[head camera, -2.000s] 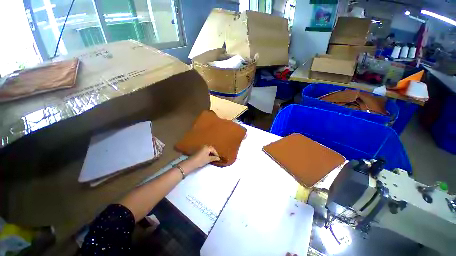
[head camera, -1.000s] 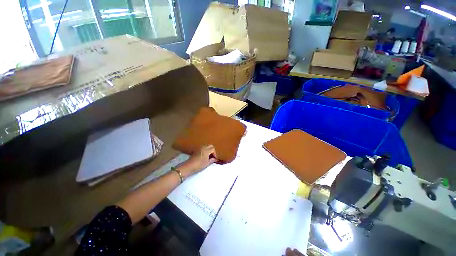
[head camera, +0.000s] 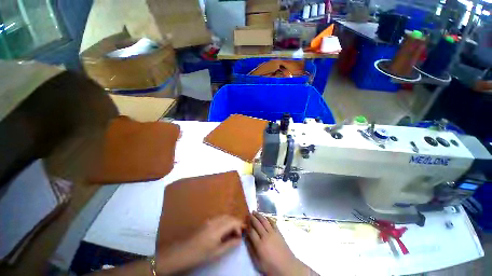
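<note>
A brown panel (head camera: 202, 199) lies over a white-faced panel (head camera: 229, 264) on the table in front of me, left of the sewing machine's needle area. My left hand (head camera: 224, 234) is slightly blurred and pinches the brown panel near its lower right edge. My right hand (head camera: 270, 242) is at the right edge of the two panels, fingers close together, holding the white-faced panel's edge; its thumb is hard to make out. The sewing machine (head camera: 345, 156) has its lamp lit over the needle area.
A brown stack (head camera: 140, 151) lies at the left table edge, and another brown panel (head camera: 237, 135) behind the machine head. Red-handled snips (head camera: 391, 232) lie under the arm. A blue bin (head camera: 264, 102) stands behind the table. A carton (head camera: 70, 102) with pale panels (head camera: 27, 202) is at left.
The view has turned right. My left hand has moved from the stack to the white-faced panel, bringing a brown panel over it. My right hand now shows much more fully.
</note>
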